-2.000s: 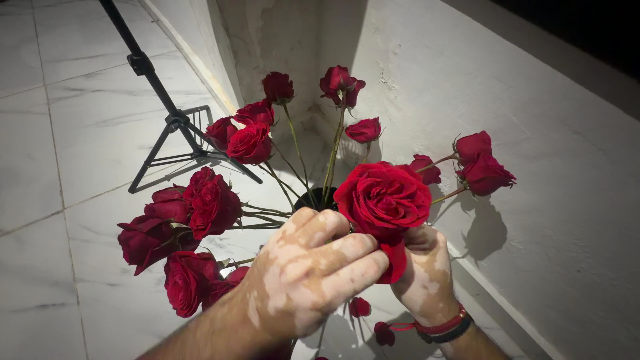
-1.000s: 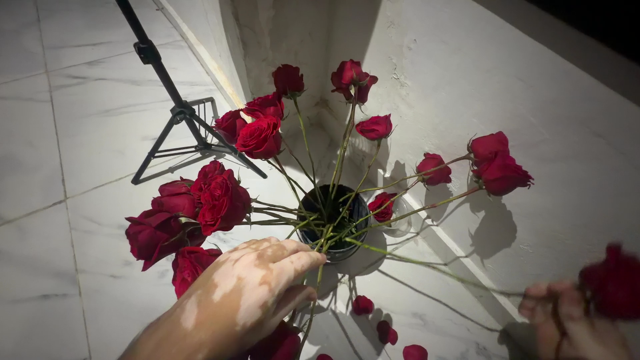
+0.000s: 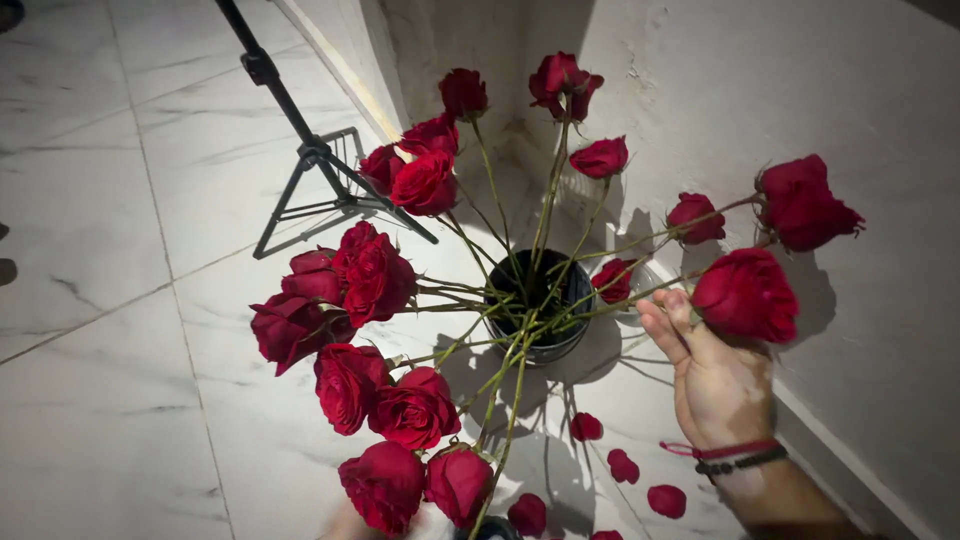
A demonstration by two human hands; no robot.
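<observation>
Long-stemmed red roses (image 3: 375, 277) fan out on all sides from a black bucket (image 3: 551, 349) on the floor. My right hand (image 3: 716, 375), with a red cord and a dark beaded bracelet at the wrist, is raised at the right, its fingertips at the stem just under a large red rose (image 3: 746, 295); whether they grip it is hard to tell. Only a blurred bit of my left hand (image 3: 356, 519) shows at the bottom edge, mostly hidden behind the lower red roses (image 3: 382, 484). What it holds, if anything, does not show.
A black tripod stand (image 3: 319, 154) is on the marble-look tile floor (image 3: 90, 420) at upper left. A pale wall (image 3: 862, 112) with a baseboard runs along the right. Fallen red petals (image 3: 666, 501) lie below the bucket. Part of another dark container (image 3: 495, 529) shows at the bottom edge.
The right hand has come in from the far right, and a rose held out there earlier now leans from the bucket at the right. The left hand has dropped to the bottom edge from beside the stems.
</observation>
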